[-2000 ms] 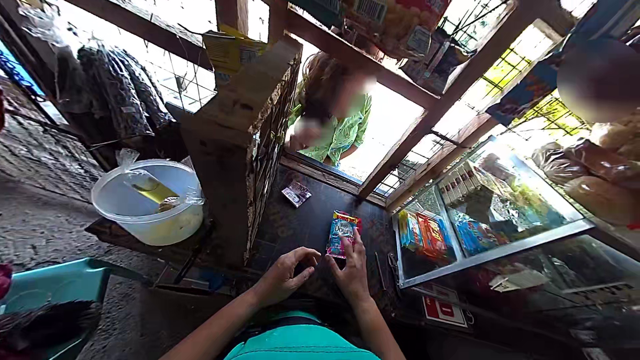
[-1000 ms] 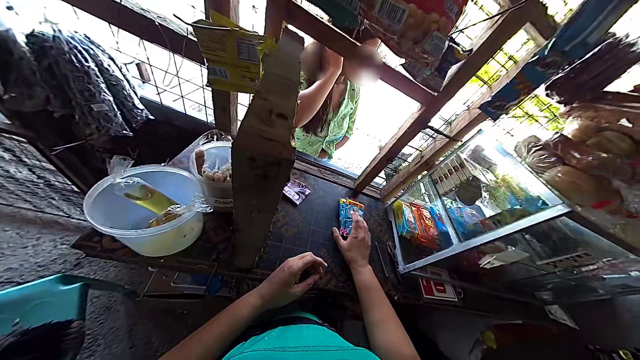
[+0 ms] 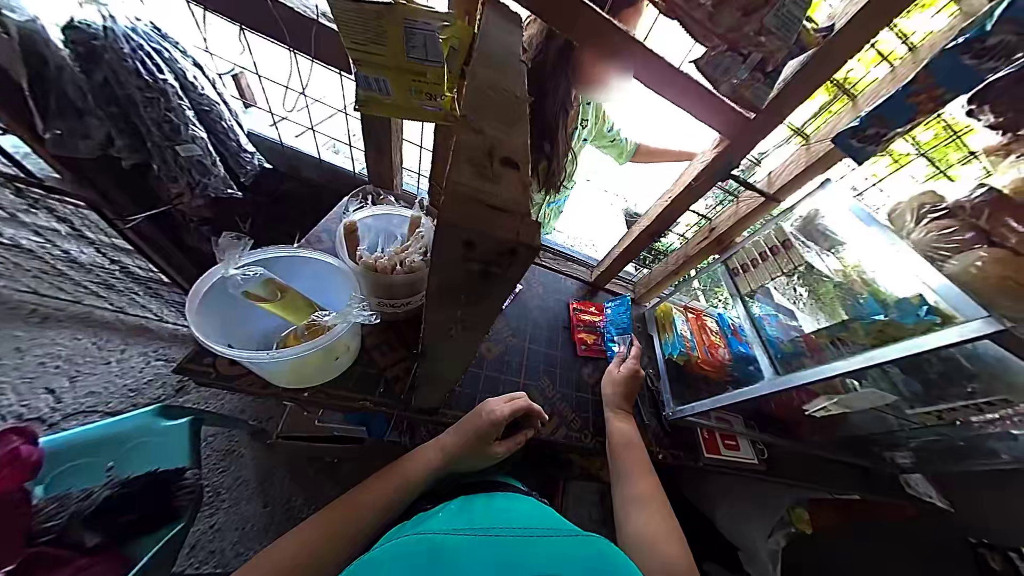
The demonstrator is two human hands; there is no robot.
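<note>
My right hand (image 3: 622, 380) grips the lower end of a blue sachet packet (image 3: 618, 324) over the dark counter (image 3: 520, 344). A red sachet packet (image 3: 588, 328) lies directly left of the blue one, at its edge; whether the two are joined I cannot tell. My left hand (image 3: 494, 428) rests at the counter's near edge with its fingers curled, and nothing shows in it. A small packet (image 3: 513, 296) on the counter is mostly hidden behind the wooden post.
A wooden post (image 3: 480, 200) rises left of the counter. Beyond it stand a white tub (image 3: 276, 364) with tied plastic bags and a smaller labelled bucket (image 3: 392, 292). At right is a glass display case (image 3: 768, 320). A person (image 3: 592, 136) stands outside the window opening.
The blue packet is now held in my right hand with red packaging showing beside it; earlier the hand lay over the packet on the counter. The person outside has shifted and stretches an arm rightward.
</note>
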